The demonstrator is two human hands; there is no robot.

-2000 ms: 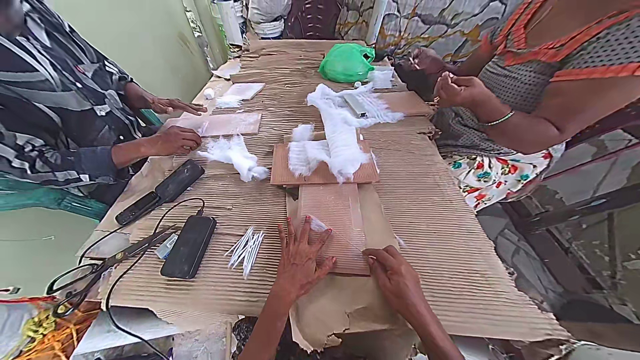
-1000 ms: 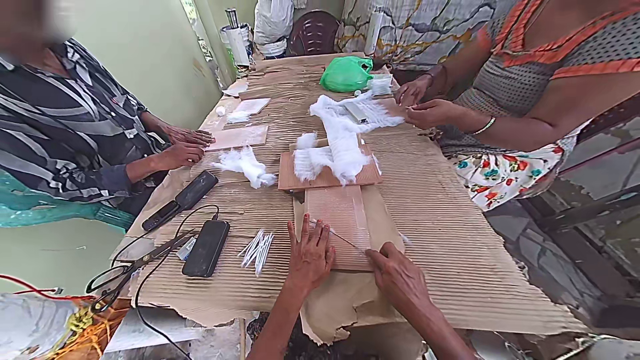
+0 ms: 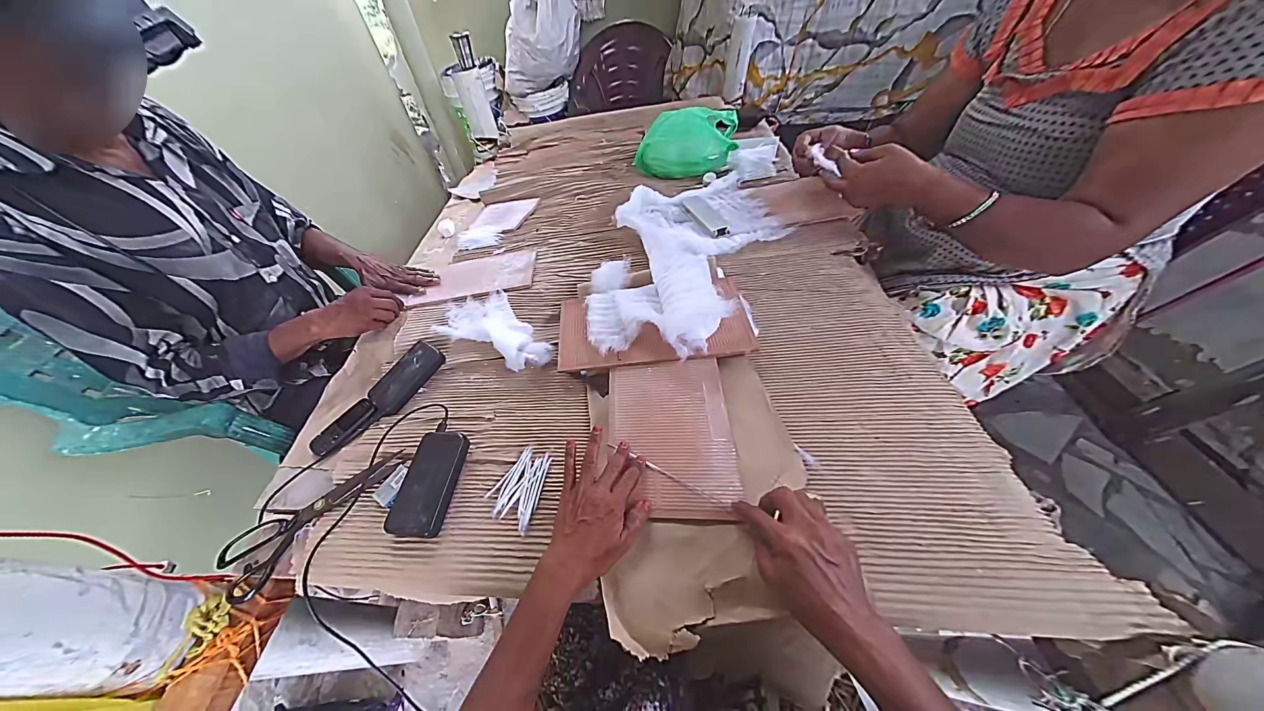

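A ribbed pinkish board lies before me on brown paper. On its left side my left hand rests with fingers spread. A thin stick runs diagonally over the board from my left fingertips to my right hand, whose thumb and fingers pinch its near end at the board's lower right corner. White cotton wool lies on a second ribbed board just beyond. Several white rolled cotton wicks lie in a small pile left of my left hand.
Left are a black phone, another dark device, a cable and scissors. A co-worker's hands touch a board at left; another's hold cotton at right. A green plastic bag stands at the far end of the corrugated cardboard.
Two seconds ago a white tuft lay by my left fingers; now the thin stick spans between my hands. The right co-worker's hands have come together around cotton.
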